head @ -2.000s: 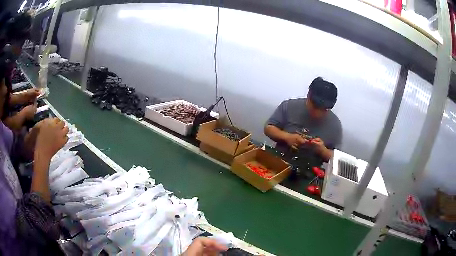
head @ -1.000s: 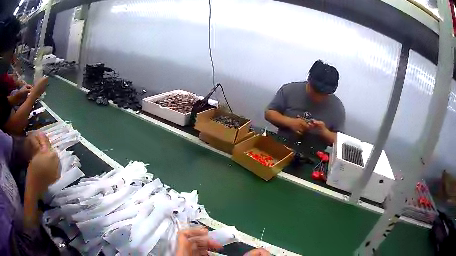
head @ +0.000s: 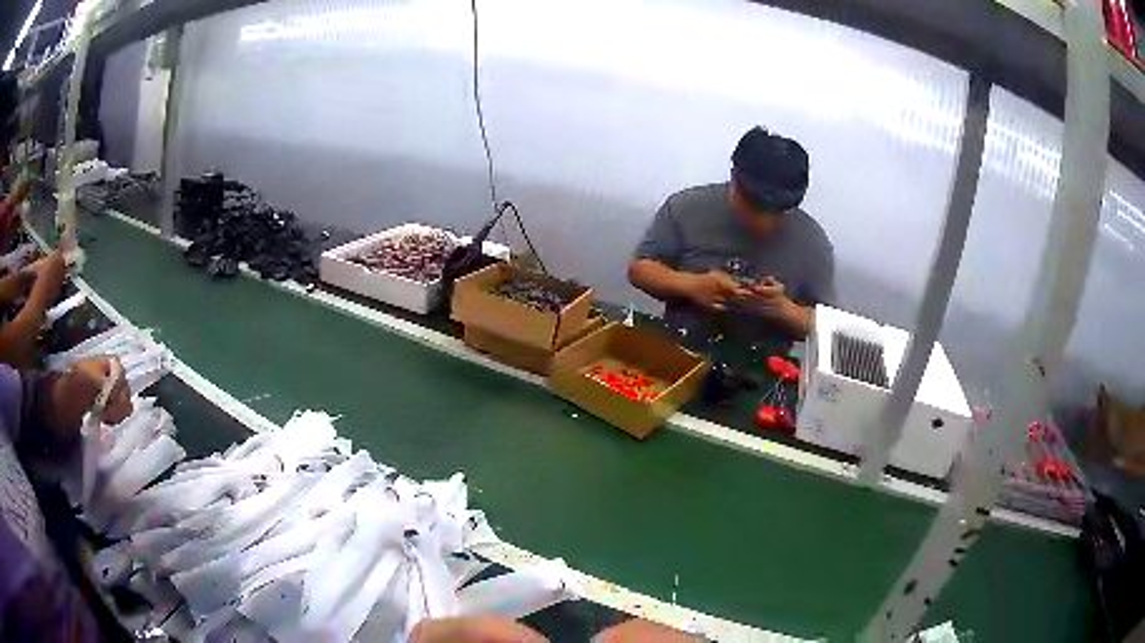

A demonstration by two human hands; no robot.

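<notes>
A big overlapping heap of white sleeved parts [head: 339, 528] lies on the dark worktop at the lower left, some with a small dark dot near one end. One white piece [head: 534, 587] sticks out to the right, just above my hands. My left hand [head: 480, 631] is at the bottom edge by the heap, mostly cut off. My right hand [head: 643, 633] is further right, only a sliver in the picture. The fingers of both hands are hidden or blurred, so I cannot see what they hold.
A green belt [head: 377, 408] runs beyond the heap. Across it are a black pile [head: 239, 232], a white tray [head: 377, 286], cartons [head: 634, 408] and a white box [head: 866, 421]. A person [head: 741, 245] works opposite. Another worker's hand [head: 107, 389] is at left.
The view has shifted, and the cartons and opposite worker sit further left. My left hand has sunk lower in the picture. My right hand came into view at the bottom edge.
</notes>
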